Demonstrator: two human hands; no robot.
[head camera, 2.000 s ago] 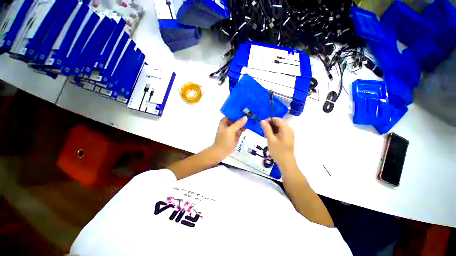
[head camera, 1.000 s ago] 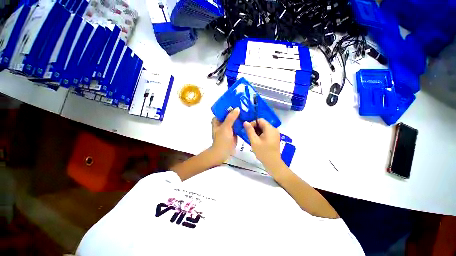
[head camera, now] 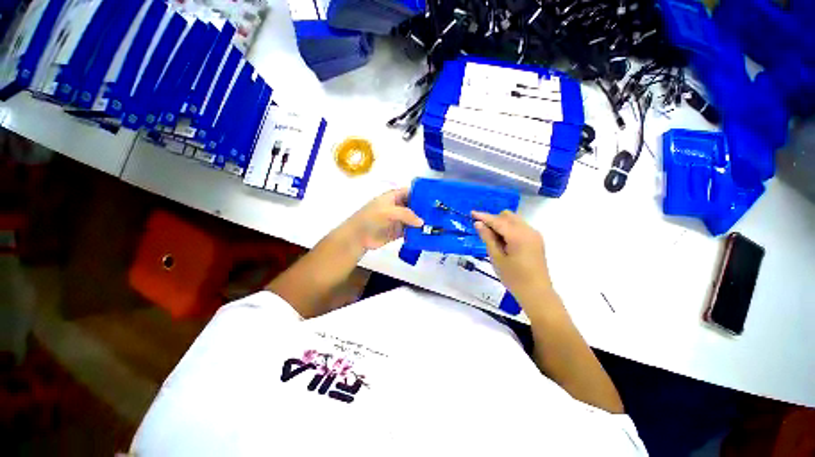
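A bright blue blister tray [head camera: 460, 190] is held level in front of me, with its long side across my view. My left hand [head camera: 386, 220] grips its left end, the fingertips beside a metal cable plug. My right hand [head camera: 514, 245] is at its right side, fingertips on the black USB cable [head camera: 454, 211] that lies over the tray. A second plug shows near the tray's upper middle. A white and blue retail box [head camera: 487, 284] with a cable picture lies under the tray, partly hidden by it and my right hand.
Flat box blanks [head camera: 500, 116] are stacked behind the tray. Filled boxes [head camera: 192, 85] lean at left, beside yellow rubber bands [head camera: 354, 156]. A cable pile [head camera: 545, 36] is at the back. More blue trays [head camera: 693, 174] and a smartphone [head camera: 735, 284] are at right. A thin dark strip [head camera: 608, 303] lies on the table.
The tray has turned from slanted to level. My left hand has moved to its left end, and my right hand has moved right, with the cable stretched across the tray.
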